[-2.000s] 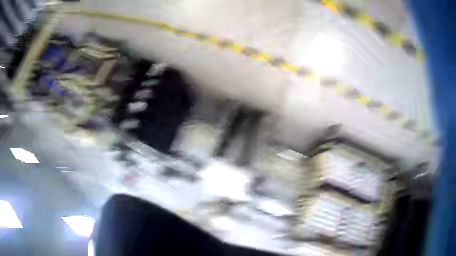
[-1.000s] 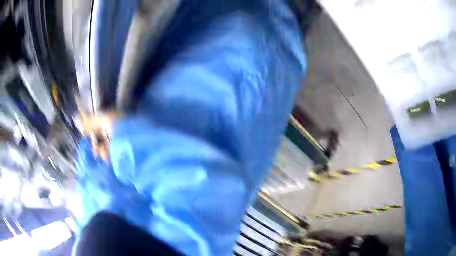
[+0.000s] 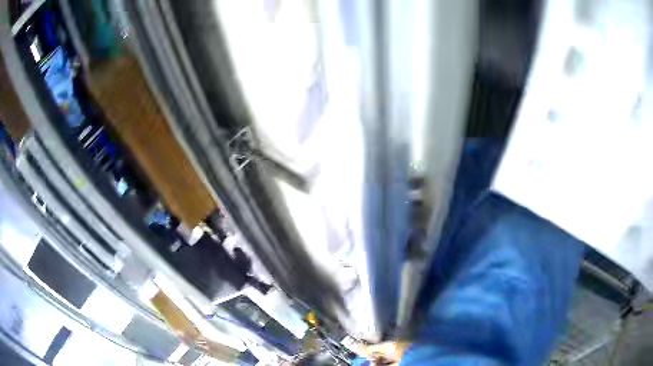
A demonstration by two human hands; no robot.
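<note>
A large pale white tray or sheet (image 3: 587, 136) fills the right side, with faint blurred marks on it. A blue sleeve (image 3: 494, 286) lies below and left of it; whether they touch cannot be told. A small skin-coloured patch, apparently part of a hand (image 3: 387, 351), shows at the bottom edge by the sleeve's end. It is blurred and cut off, so its side, its fingers and anything in it cannot be told. No other hand shows clearly.
Long grey rails (image 3: 208, 136) of a line run steeply down the left and middle, beside a glaring white surface (image 3: 286, 93). A brown cardboard-like strip (image 3: 147, 136) lies beyond the rails. A grey-green framed structure (image 3: 598, 314) stands at the lower right.
The view has swung from the taped floor to the rails. The blue sleeve has moved from the middle to the lower right. The white tray now covers more of the right side.
</note>
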